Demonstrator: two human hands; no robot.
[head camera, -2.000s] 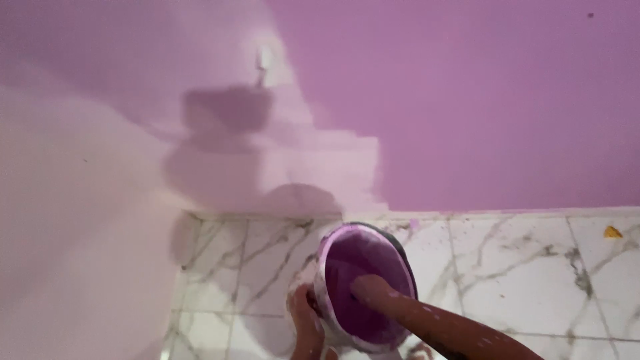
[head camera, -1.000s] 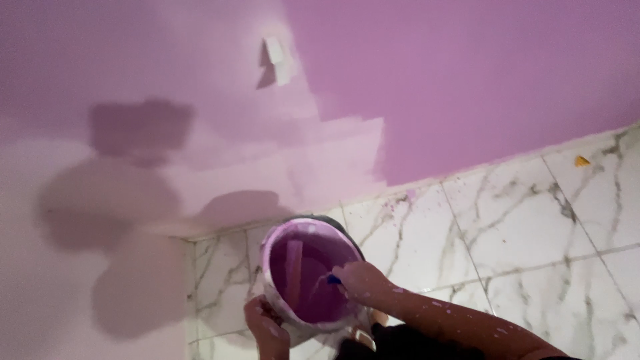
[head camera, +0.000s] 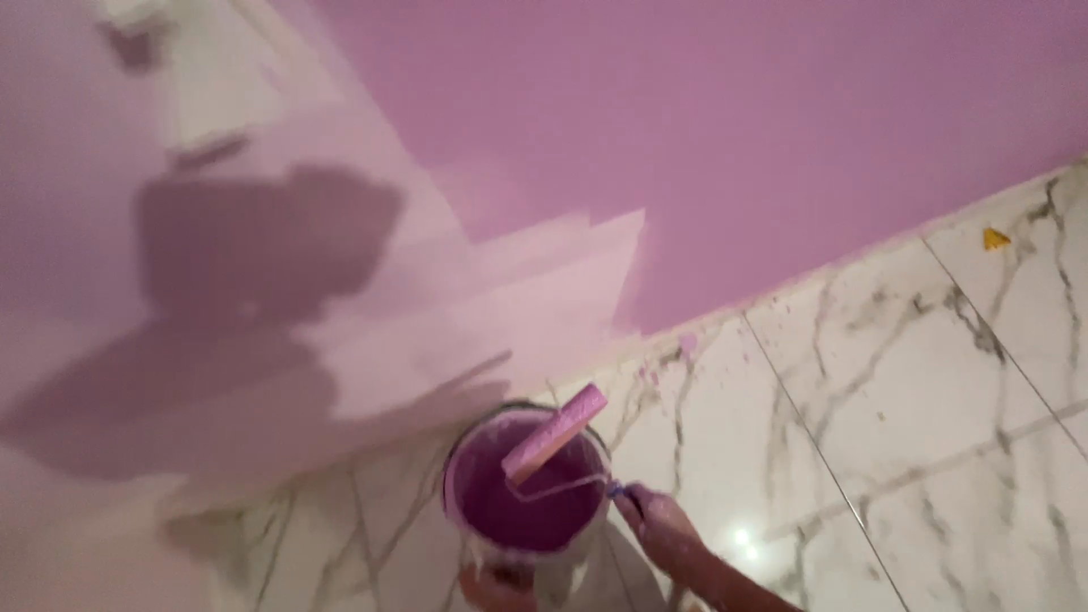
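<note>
My right hand (head camera: 659, 518) grips the blue handle of a paint roller (head camera: 557, 433). The roller's sleeve is coated in purple paint and lies slanted over the mouth of a paint bucket (head camera: 455, 501), its upper end past the rim. Purple paint (head camera: 544, 510) shows inside the bucket. At the near side of the bucket is my left hand (head camera: 497, 586), its fingers bent against the outer wall below the rim; part of it is cut off by the frame's lower edge. Behind the bucket rises a wall (head camera: 722, 153), deep purple on the right and paler pink toward the left.
White marble-look tiles (head camera: 892, 365) cover the floor along the wall's foot. Purple paint spots (head camera: 687, 342) mark the tiles near the wall. A small yellow piece (head camera: 994, 239) lies on the floor at the right. A white fitting (head camera: 217, 76) is on the wall, upper left.
The roller, inside the bucket a second ago, is now raised across its mouth in my right hand. My left hand has stayed at the bucket. The view has shifted and tilted.
</note>
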